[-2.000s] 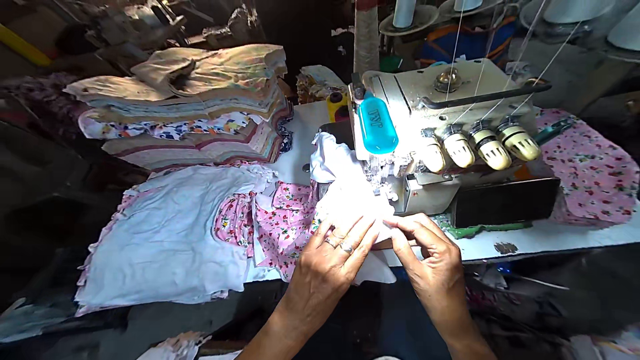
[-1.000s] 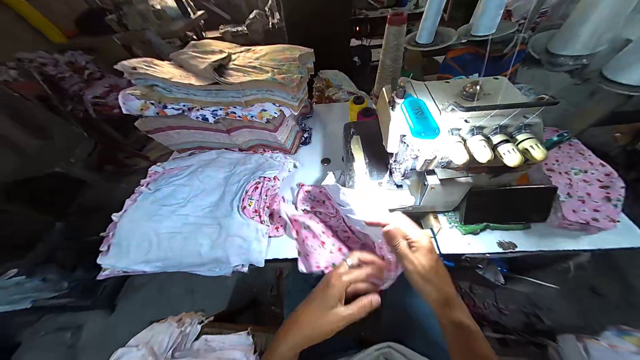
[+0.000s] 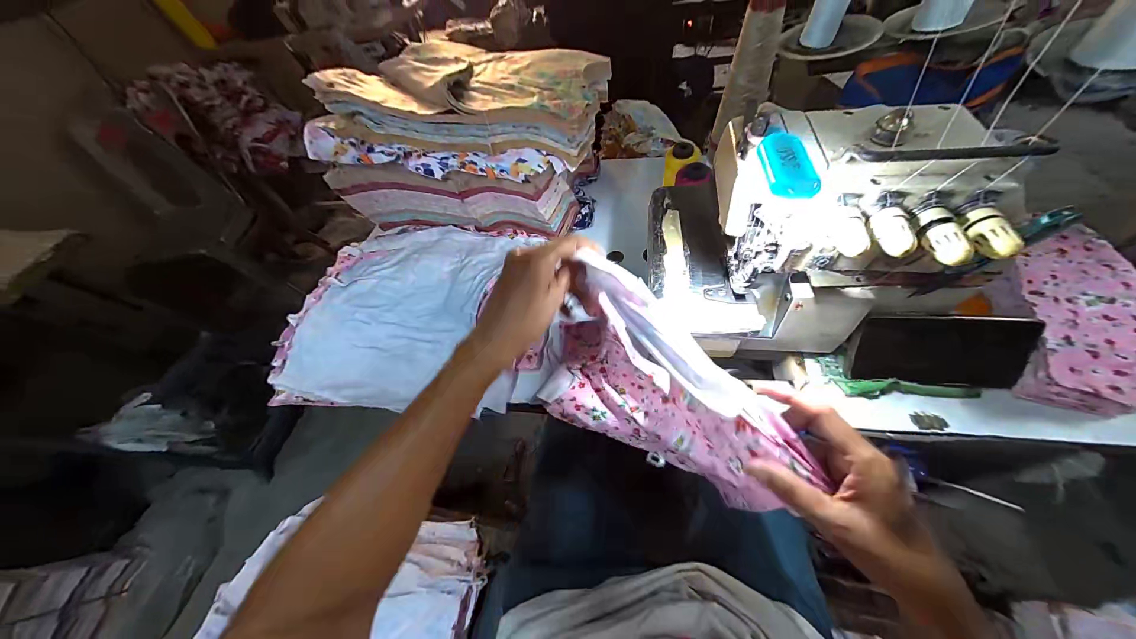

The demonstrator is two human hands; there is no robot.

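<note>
A pink floral garment piece with white fabric hangs stretched between my hands, in front of the overlock sewing machine and off its lit needle area. My left hand grips its upper left end, near the white stack. At its lower right end, my right hand holds the pink cloth between thumb and fingers. Left of my left hand lies a stack of white and pink garment pieces on the white table.
Folded fabric stacks stand at the table's back left. Pink floral pieces lie at the right, beyond a black tray. Thread cones stand behind the machine. More white cloth pieces sit low at the left.
The pink and white cloth has come away from the machine's needle area, where both hands held it two seconds ago. My hands have moved apart, the left up-left, the right lower.
</note>
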